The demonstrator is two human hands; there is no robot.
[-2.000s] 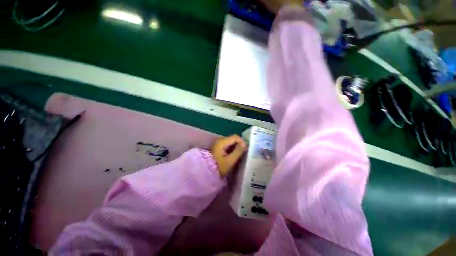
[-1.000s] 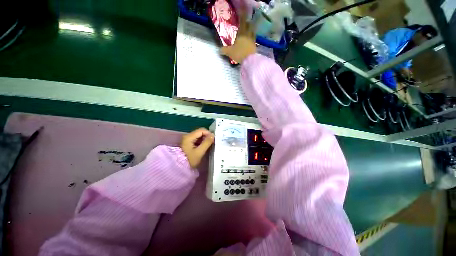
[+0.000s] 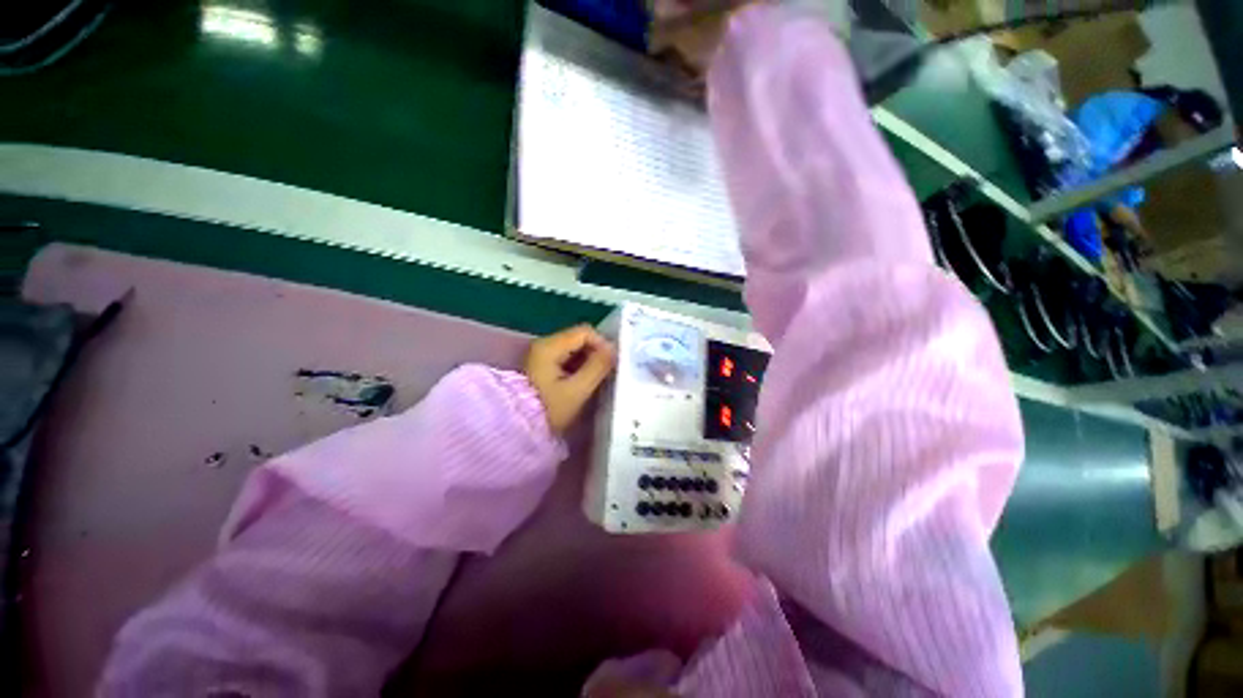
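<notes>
The white headset tester [image 3: 654,457] lies on the pink mat [image 3: 450,334], with a dial, red digital readouts and rows of dark sockets showing. My right sleeve covers its right part. My left hand [image 3: 570,375] rests with curled fingers against the tester's left edge; whether it holds anything cannot be seen. My right hand [image 3: 695,41] is stretched far forward over the top of the record sheet [image 3: 620,150], blurred and near the picture's top edge. What it holds, if anything, cannot be told.
A pale edge strip [image 3: 273,209] crosses the green bench behind the mat. Dark headsets [image 3: 1043,293] stand in a row at the right. A person in blue [image 3: 1121,137] is beyond them. Dark fabric [image 3: 34,361] lies at the far left.
A second ago my right hand was lower over the sheet beside a reddish shiny thing; now it is farther forward and that thing is not seen. My left hand stays at the tester. The view has shifted.
</notes>
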